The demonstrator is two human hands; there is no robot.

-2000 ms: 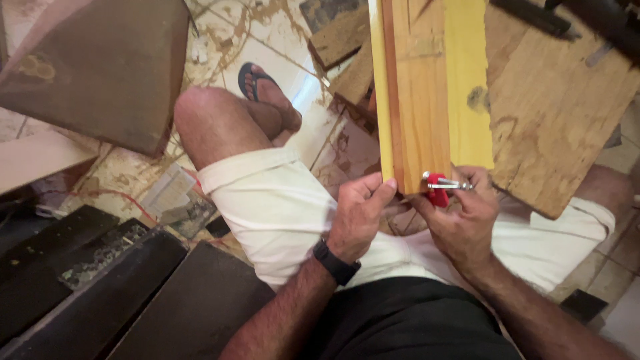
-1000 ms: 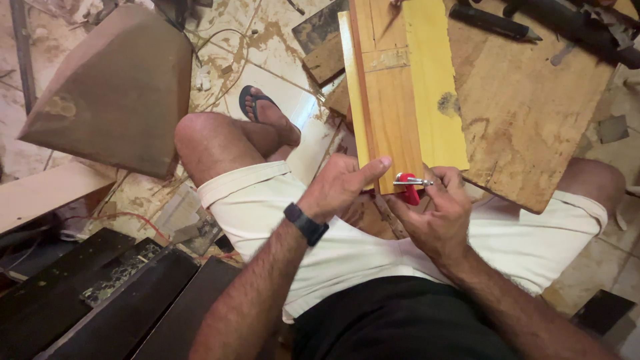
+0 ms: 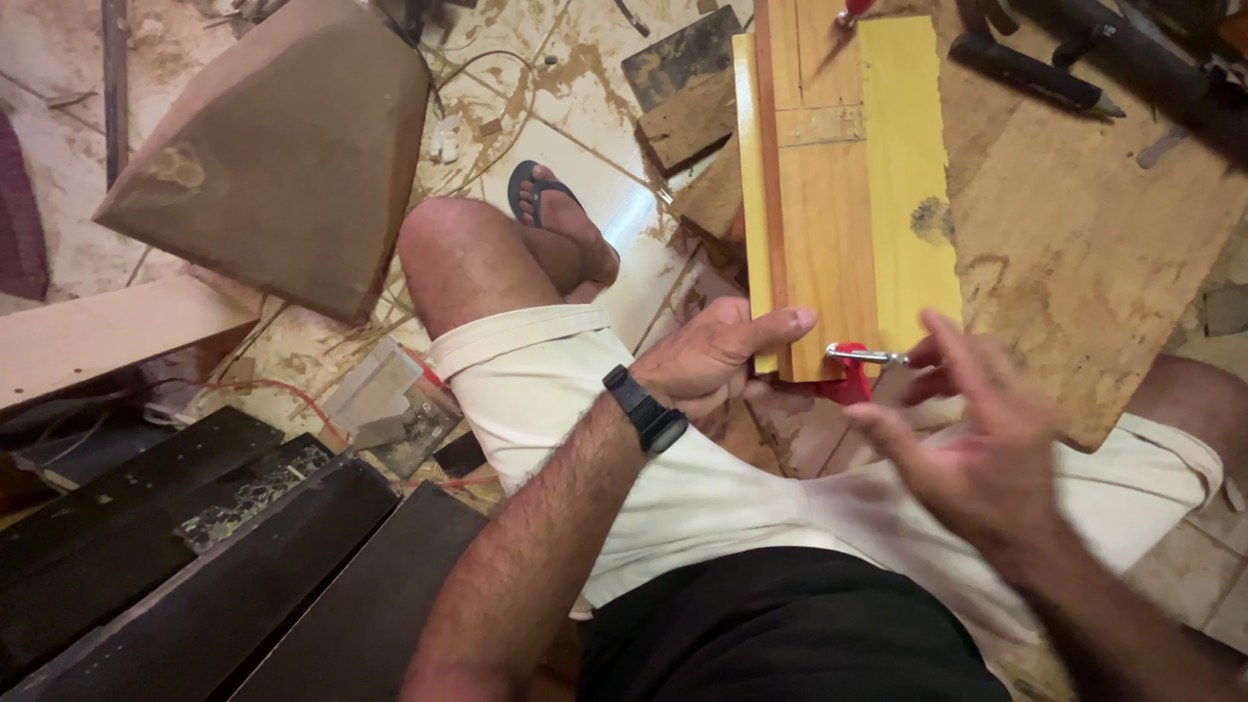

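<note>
My left hand grips the near left corner of a wooden board, thumb on top and fingers out of sight underneath. Along the board's right side lies a yellow-painted strip. A small red clamp with a metal screw and cross handle sits on the board's near end. Just right of that clamp is my right hand, blurred, its fingers spread and holding nothing. Part of a second red clamp shows at the top, at the board's far portion.
A plywood sheet lies under and right of the board, bearing a black marker-like tool and dark tools. Wood offcuts lie on the dusty tiled floor. Dark boards are at lower left, a large brown wooden piece at upper left.
My right hand has let go of the red clamp's handle and moved off to its right, fingers spreading. My left hand still holds the board's corner.
</note>
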